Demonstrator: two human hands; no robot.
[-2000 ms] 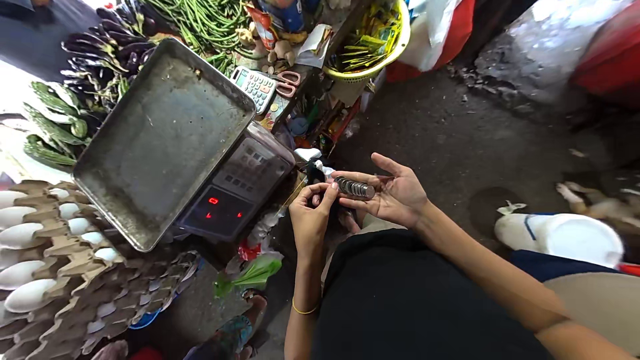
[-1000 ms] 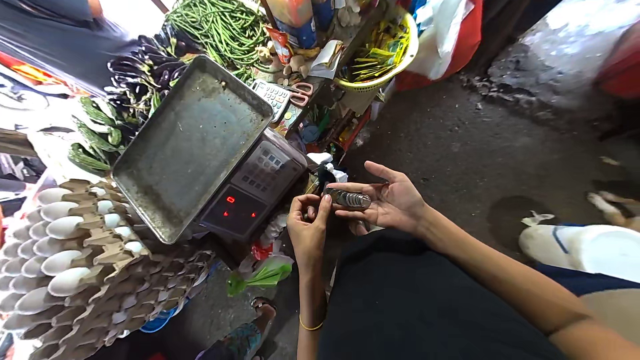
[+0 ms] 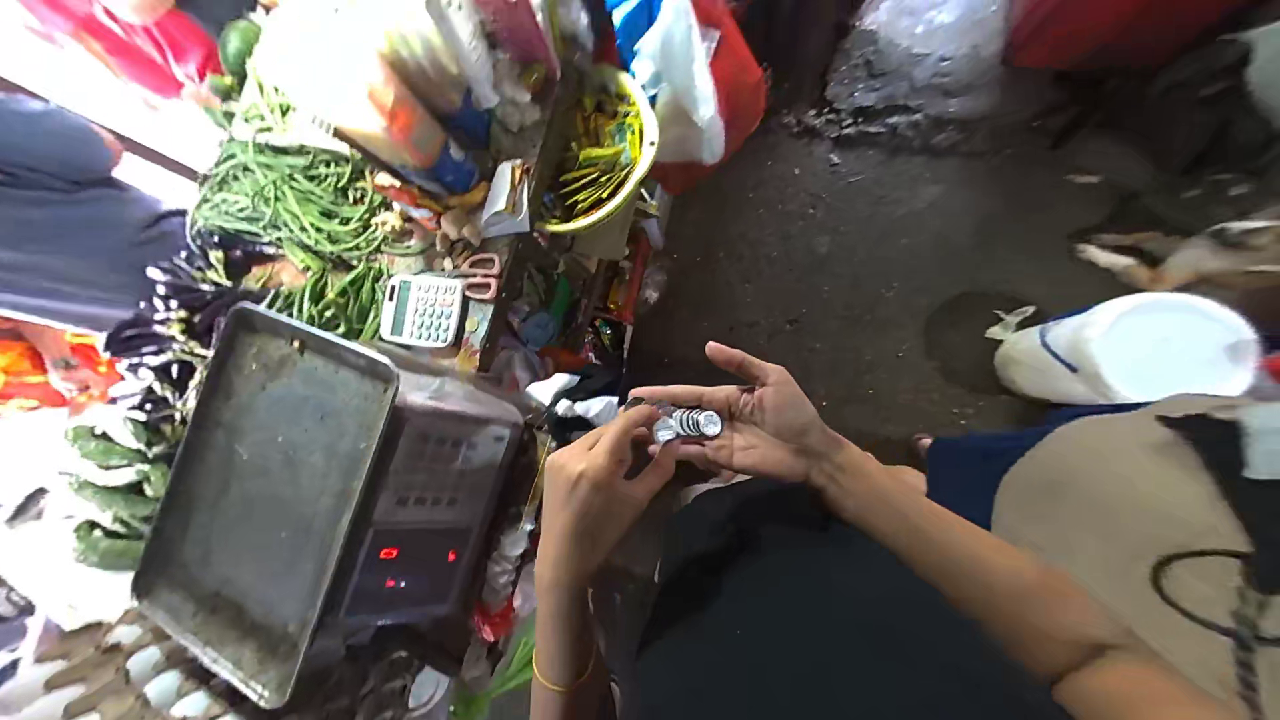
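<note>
A row of silver-coloured coins (image 3: 700, 424) lies overlapped along the fingers of my right hand (image 3: 775, 425), which is palm up with the thumb raised. My left hand (image 3: 600, 475), with a yellow band at the wrist, has its thumb and index finger on a coin at the left end of the row. Left of my hands stands a digital scale (image 3: 415, 520) with red lit digits and a worn metal tray (image 3: 270, 490) on top. A white calculator (image 3: 421, 310) and pink-handled scissors (image 3: 481, 276) lie above the scale.
Long green beans (image 3: 290, 200), eggplants (image 3: 165, 310) and egg trays (image 3: 110, 650) surround the scale. A yellow-rimmed basket (image 3: 650, 130) holds yellow packets. A white bucket (image 3: 1130, 350) is at right. A person in grey (image 3: 80, 210) stands beyond the produce.
My left fingers have moved onto the coins from beside them, and the coins now lie more spread, with their faces showing. The view has shifted and turned.
</note>
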